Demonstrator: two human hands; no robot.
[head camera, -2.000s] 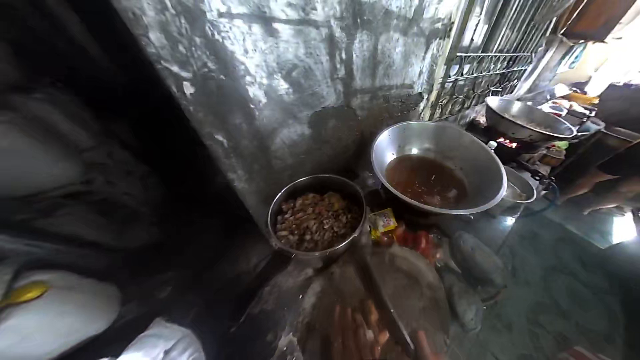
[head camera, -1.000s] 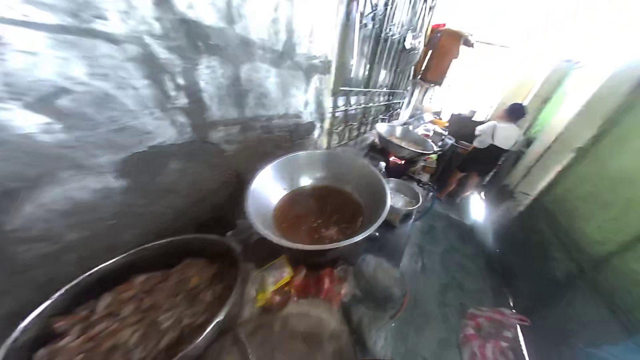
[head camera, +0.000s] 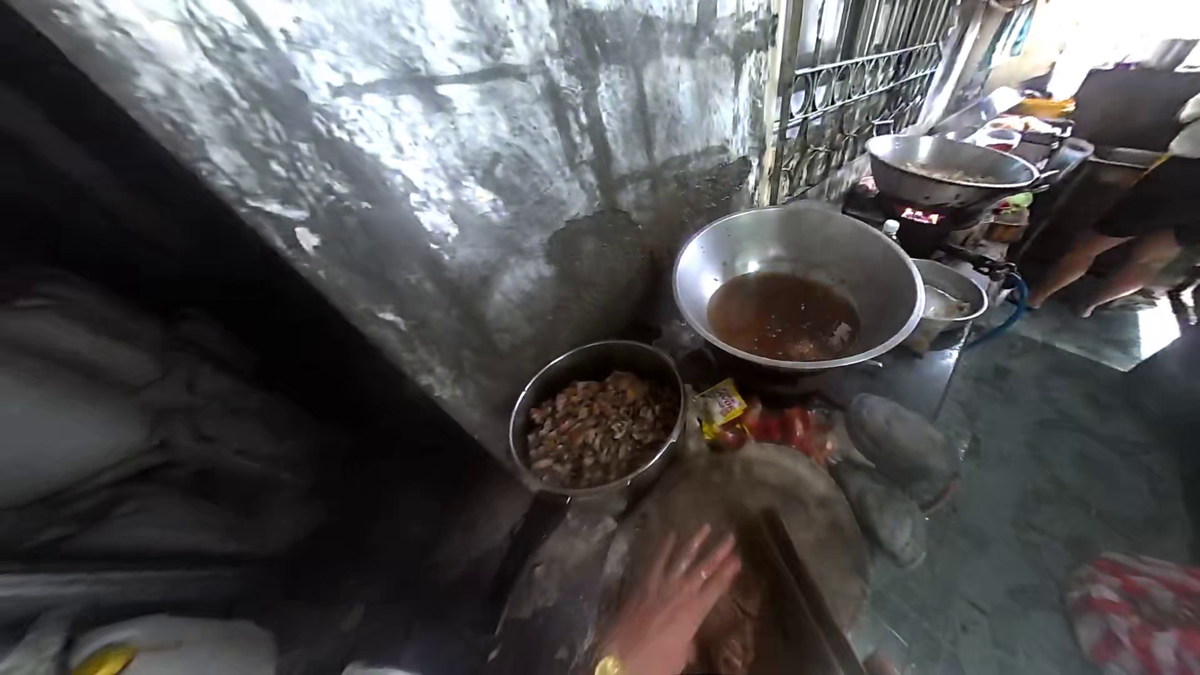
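My left hand (head camera: 673,595), with a ring and a gold-coloured band at the wrist, is spread over a round chopping board (head camera: 750,478). Beside its fingers lies a brownish piece, apparently raw meat (head camera: 736,623), partly hidden. A long dark blade, likely a cleaver (head camera: 806,586), slants across the board to the right of the meat. Only a sliver of my right hand (head camera: 877,664) shows at the bottom edge, by the blade's near end; its grip is out of view. Behind the board stands a metal pot (head camera: 517,427) full of chopped pieces, apparently meat.
A wide metal basin (head camera: 891,258) with brown liquid stands behind the board. Nearby lie a yellow packet (head camera: 722,403), red items in plastic (head camera: 792,427) and grey bundles (head camera: 900,441). Farther right are a wok (head camera: 947,192) over a glowing burner, a smaller bowl (head camera: 956,286) and a person's legs (head camera: 1116,262).
The view has swung from the passage on the right back to the board. My left hand and the blade, out of sight one second ago, show again.
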